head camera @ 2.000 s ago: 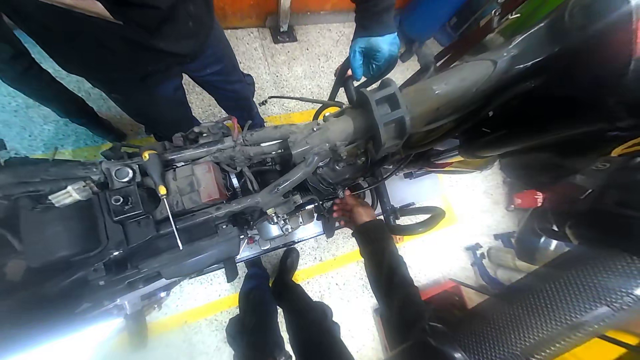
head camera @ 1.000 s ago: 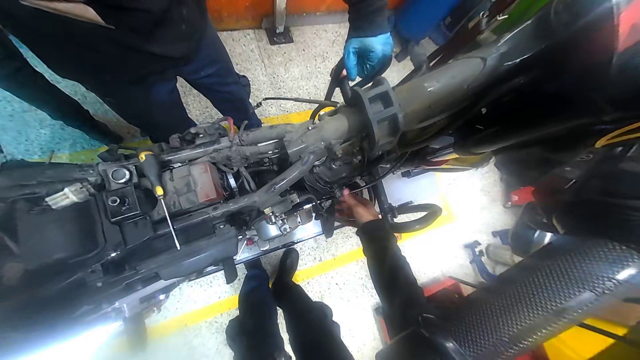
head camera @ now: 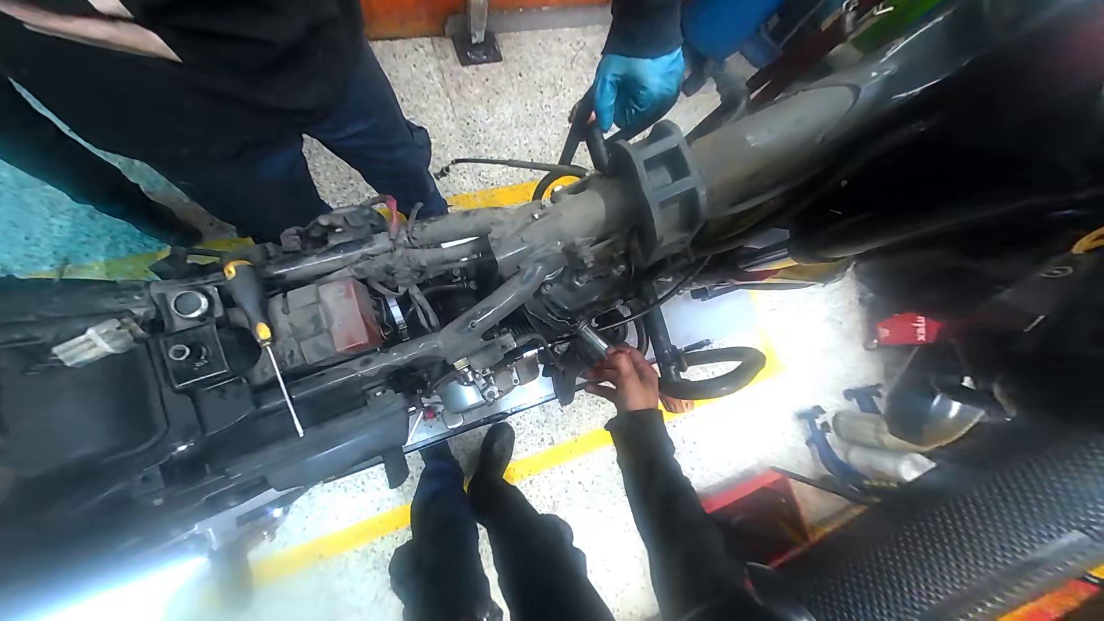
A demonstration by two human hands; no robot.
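Observation:
My right hand (head camera: 628,378) reaches in from the lower right to the engine area of a stripped motorcycle. Its fingers are closed around the near end of a short silver metal cylinder (head camera: 593,340), whose far end meets dark parts beneath the frame tube (head camera: 504,302). What the cylinder meets is too dark to tell. A carburetor (head camera: 479,390) is left of the hand, and a black hose loop (head camera: 724,373) lies to its right. My left hand is not in view. A screwdriver with a black and yellow handle (head camera: 250,297) rests across the frame near a battery-like block (head camera: 332,323).
Across the motorcycle a person in dark clothes (head camera: 233,112) stands. A blue-gloved hand (head camera: 638,90) reaches from the top to black tubing by the steering head. A red box (head camera: 759,517) and blue-ended metal objects (head camera: 871,444) are on the floor at lower right.
My right hand has drawn slightly back from the engine, and the silver cylinder in its fingers now shows clearly. The blue-gloved hand stays by the tubing.

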